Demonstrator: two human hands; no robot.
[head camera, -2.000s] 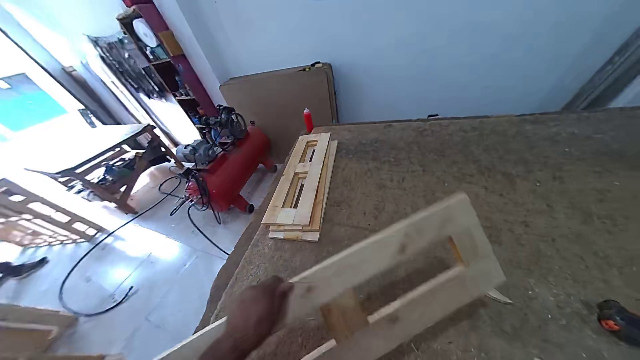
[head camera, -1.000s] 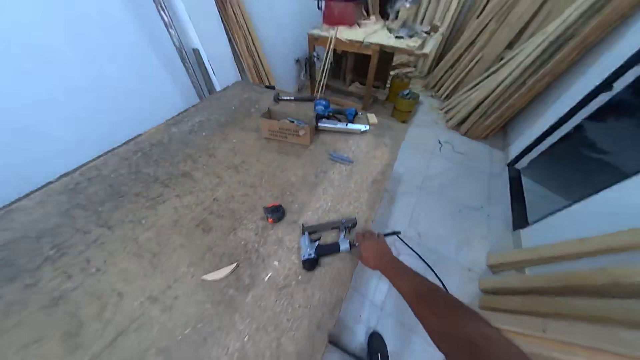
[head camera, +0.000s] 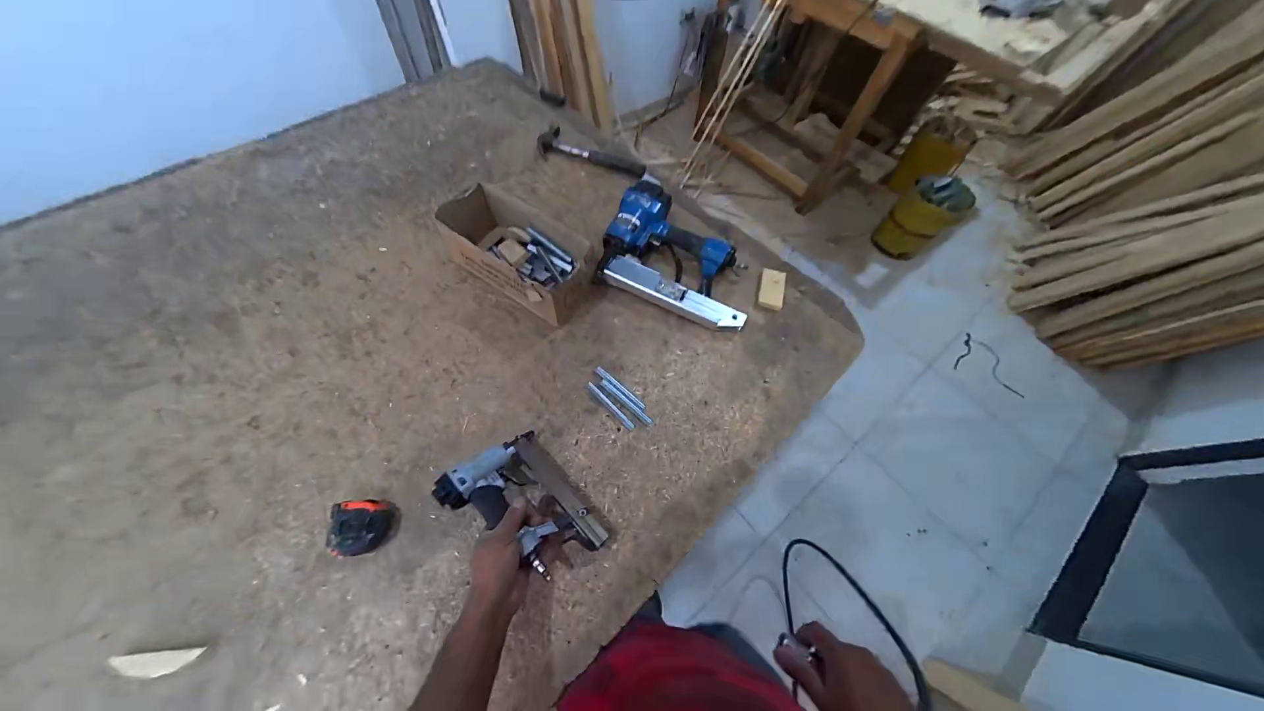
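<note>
My left hand (head camera: 509, 553) grips the black handle of a grey pneumatic nailer or stapler (head camera: 523, 489) on the worktable. A metal fitting sticks out at the tool's handle end, with no hose on it. At the bottom right, over the floor, my right hand (head camera: 839, 667) holds the metal coupler (head camera: 798, 650) of a black air hose (head camera: 857, 585). A black and orange tape measure (head camera: 360, 526) lies left of the tool. Several metal staple or nail strips (head camera: 620, 398) lie above it on the table.
The worktable (head camera: 247, 375) also bears a cardboard box (head camera: 513, 252) of metal strips, a blue nail gun (head camera: 667, 252), a claw hammer (head camera: 592, 155), a small wood block (head camera: 772, 289) and a wood offcut (head camera: 156, 662). Stacked boards (head camera: 1155, 237) and a yellow bucket (head camera: 918, 217) stand at right.
The wooden frame held two seconds ago is out of view. One second ago a hand was at the tool's hose end; now the hose is off the tool, its coupler in my right hand. The view has swung right.
</note>
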